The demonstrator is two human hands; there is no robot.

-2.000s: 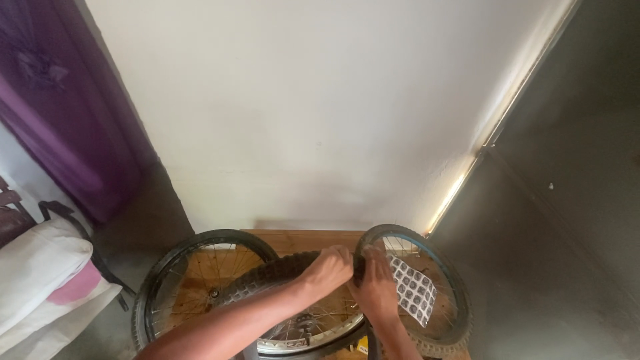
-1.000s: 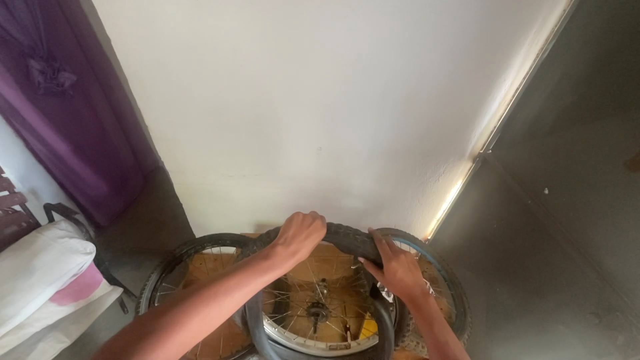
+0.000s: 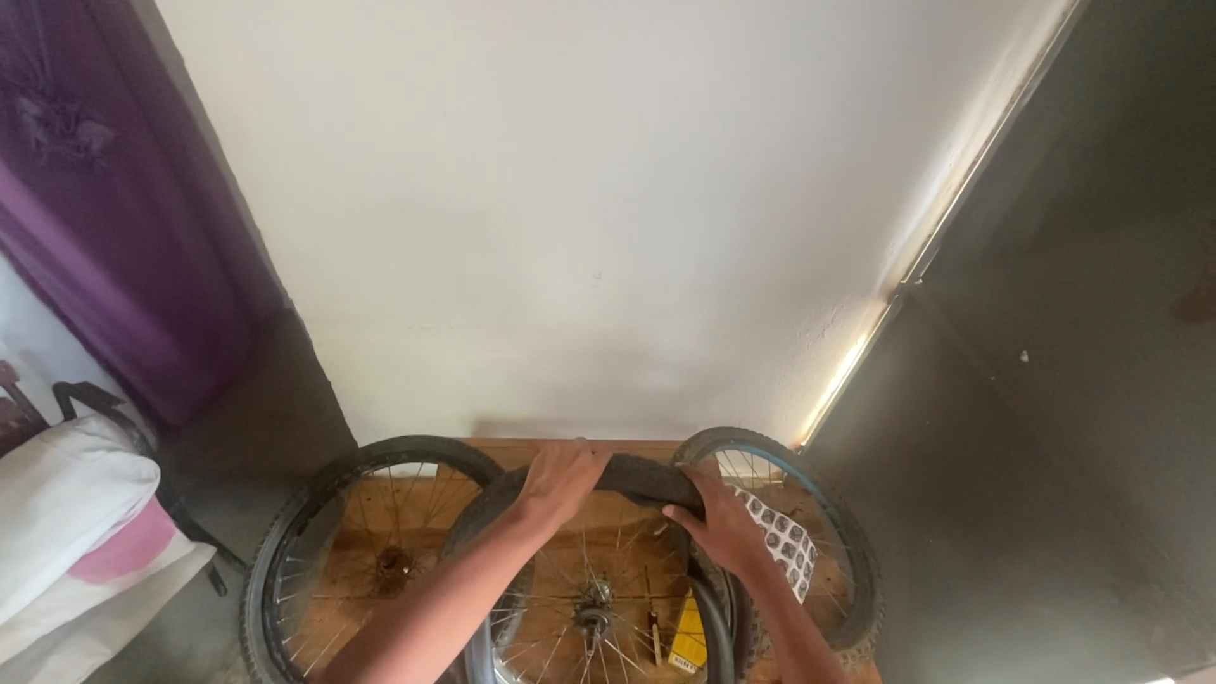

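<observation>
A spoked bicycle wheel with a black tyre (image 3: 646, 477) stands upright in front of me. My left hand (image 3: 562, 477) grips the top of the tyre, left of centre. My right hand (image 3: 720, 518) holds the tyre at the upper right, its thumb on the inner side. Through the spokes shows the metal hub (image 3: 594, 617). A black inner tube (image 3: 712, 608) appears to hang along the right side of the wheel. Behind it lie a thin screwdriver-like tool (image 3: 654, 627) and a yellow box (image 3: 690, 636).
A second bicycle wheel (image 3: 271, 570) is at the left, and a third, with a blue-edged rim (image 3: 815, 489), at the right. Near it lies a sheet of round patches (image 3: 784, 541). A wooden board (image 3: 380, 513) lies behind. A white wall (image 3: 589, 237) rises beyond; a cushioned chair (image 3: 85, 513) stands left.
Two seconds ago my hands were close together on the tyre; they are now farther apart along its top. The wheel's hub and spokes show more fully between my arms.
</observation>
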